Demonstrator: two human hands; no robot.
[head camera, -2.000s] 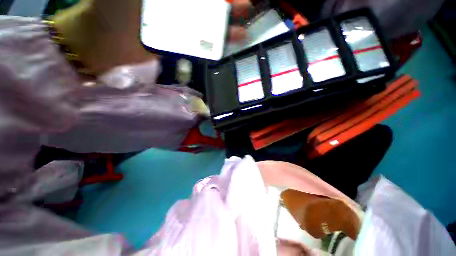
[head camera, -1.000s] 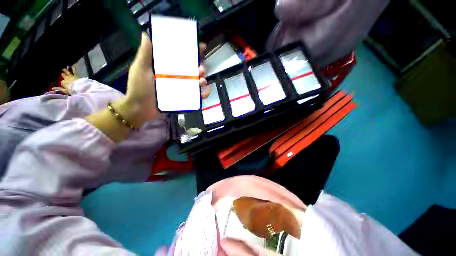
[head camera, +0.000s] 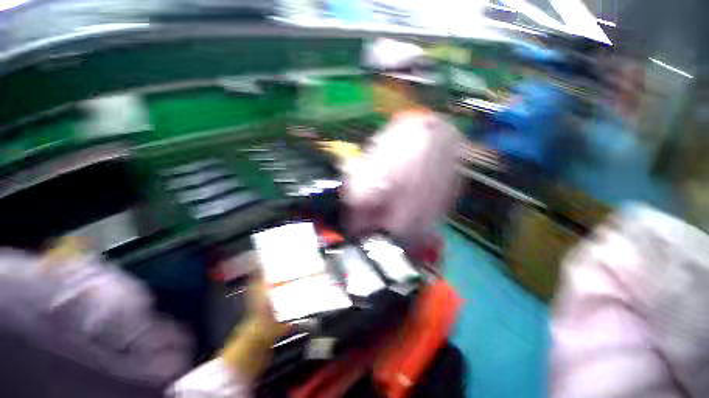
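Observation:
The view is strongly blurred. My left hand comes up from the bottom and holds a smartphone, its bright white face turned up, with a thin orange-red line across it. The phone is over the left part of a black slotted tray. White-faced phones lie in the tray's slots to the right of the held phone. The held phone hides part of the tray. My right hand is not in view; a large pale pink sleeve, seemingly mine, fills the right edge.
Orange-red plastic supports are under the tray. A green line bench runs behind, with more slabs on it. A person in pink sits beyond the tray. Another person's hand is at left. People in blue are farther back.
The camera has tilted up towards the bench and hall. My left hand has lifted a phone, shown large at the top edge before, and still holds it, now lower in view near the tray.

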